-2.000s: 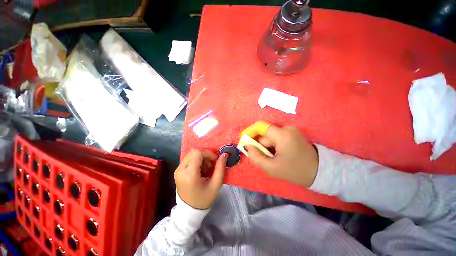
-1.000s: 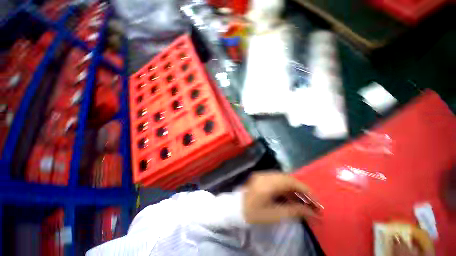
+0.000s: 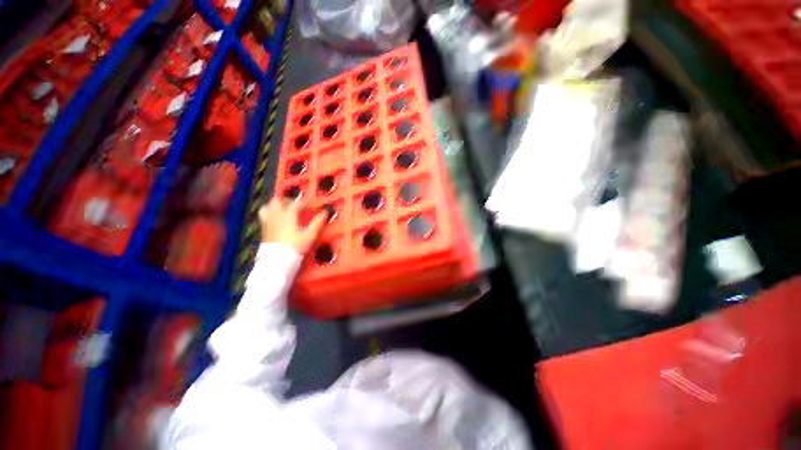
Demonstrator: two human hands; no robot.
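The red-orange parts tray [image 3: 347, 180] lies on top of a stack, with a dark or glossy round part in most of its pockets. My left hand [image 3: 288, 227] is at the tray's near left edge, with its fingertips over the pockets there. The image is blurred, and I cannot tell whether the fingers hold a disc. My right hand is out of the picture.
Blue shelving [image 3: 114, 255] with red trays stands at left. White packs [image 3: 562, 158] and a long white roll [image 3: 654, 211] lie on the dark green bench. The red work mat [image 3: 667, 378] is at lower right, with a small white wipe [image 3: 733, 258] beyond it.
My view has swung left to the tray stack. My left hand has moved from the mat to the tray. My right hand and the pale wipe in it have left the picture.
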